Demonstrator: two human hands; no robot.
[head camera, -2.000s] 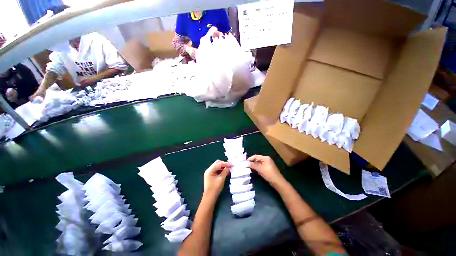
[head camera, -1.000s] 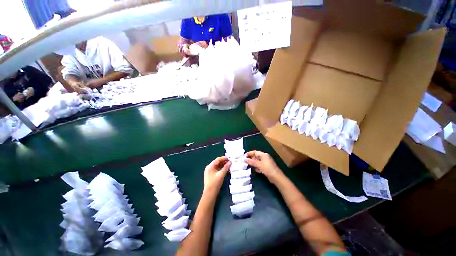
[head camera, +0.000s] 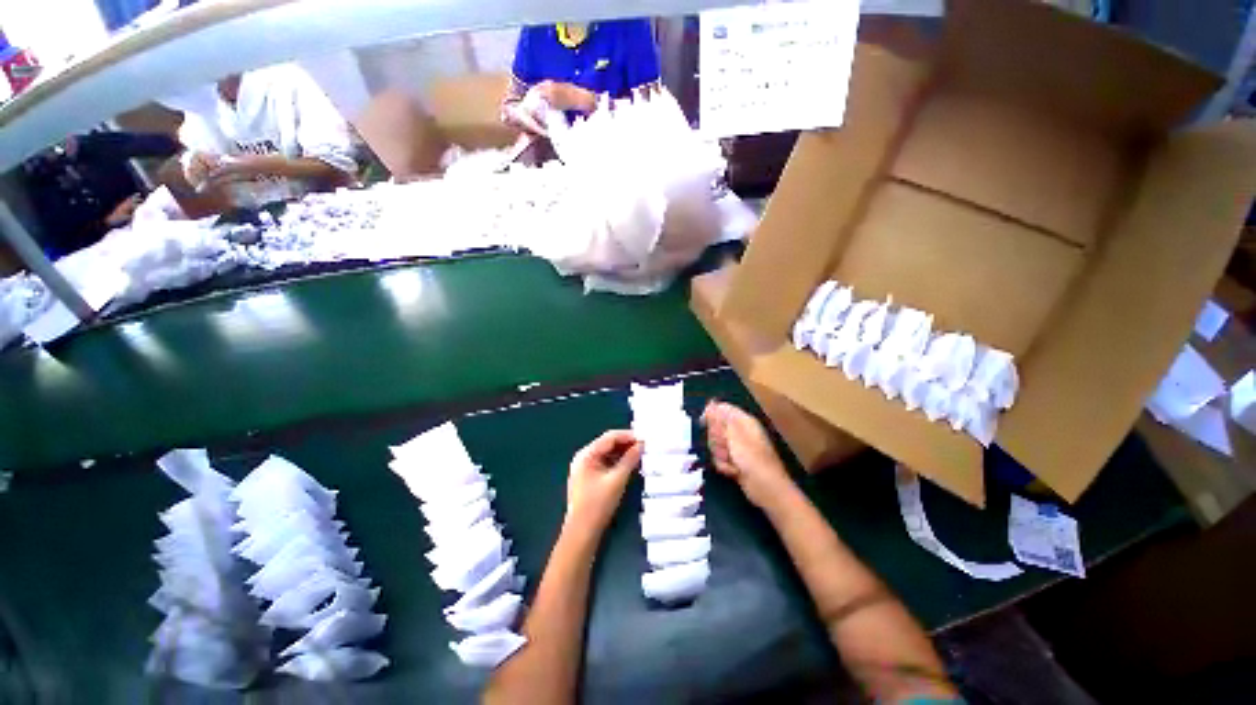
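A column of overlapping white packets (head camera: 672, 510) lies on the dark green surface between my hands. My left hand (head camera: 606, 466) is at its left edge near the top, with fingertips pinched against a packet's edge. My right hand (head camera: 737, 444) is just right of the column's upper end, a small gap from it, fingers apart and empty. More packet columns lie to the left: one (head camera: 468, 551) nearest, and two side by side farther left (head camera: 310, 572). An open brown carton (head camera: 950, 255) at right holds rows of white packets (head camera: 902, 361).
A brown carton support (head camera: 813, 420) is under the open carton. A paper strip (head camera: 950, 544) and printed label (head camera: 1047, 537) lie beside it. A notice (head camera: 778, 69) hangs above. Across the line are seated people, a white packet pile (head camera: 400, 221) and a whitish bag (head camera: 634, 207).
My right hand has come away from the column's right edge and its fingers have opened. My left hand stays at the left edge. The view has shifted slightly.
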